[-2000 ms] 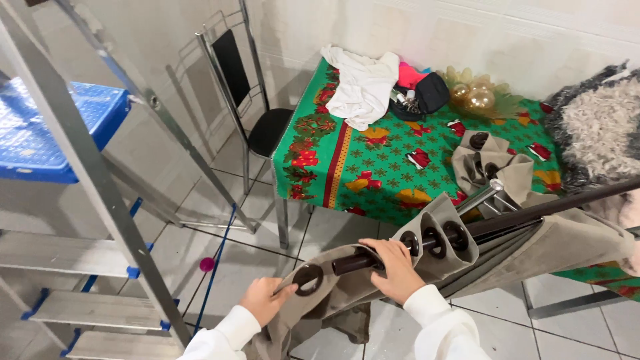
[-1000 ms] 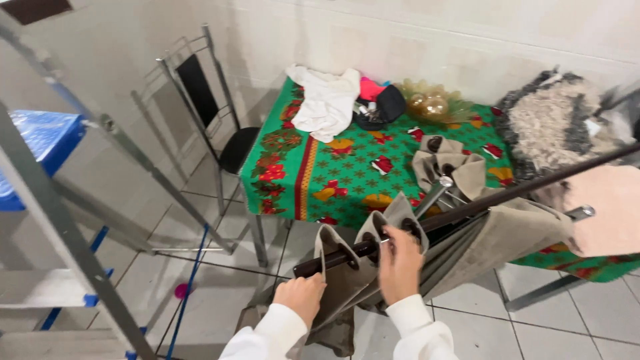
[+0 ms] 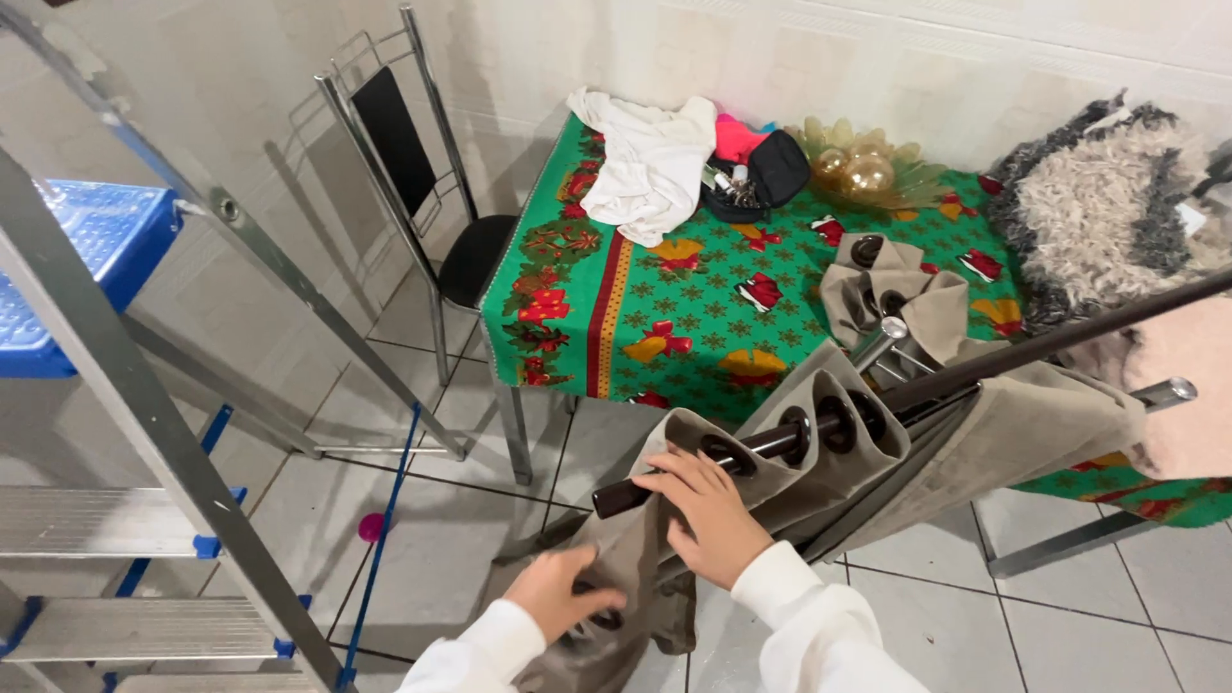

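A dark brown curtain rod (image 3: pixel 1001 364) runs from the right edge down to its free end near the middle. Several dark eyelets of a taupe grommet curtain (image 3: pixel 871 438) are threaded on it, its cloth folded between them. My right hand (image 3: pixel 707 510) lies on the curtain cloth just beside the rod's end, fingers bent over the fabric. Below the rod's end, my left hand (image 3: pixel 558 592) is at another eyelet (image 3: pixel 602 616) in the hanging cloth, thumb and fingers around its edge. Whether the left fingers pinch it is unclear.
A metal stepladder (image 3: pixel 144 414) with a blue tray (image 3: pixel 87 260) stands at left. A table with a green patterned tablecloth (image 3: pixel 674 318) holds a white cloth (image 3: pixel 650 159), a black case (image 3: pixel 770 178), a gold bowl (image 3: pixel 881 168) and more curtain (image 3: pixel 900 289). A black chair (image 3: pixel 476 255) stands beside it.
My left hand has moved down from the rod's end to a lower eyelet. My right hand has moved along the rod towards its free end, where another fold of curtain now sits.
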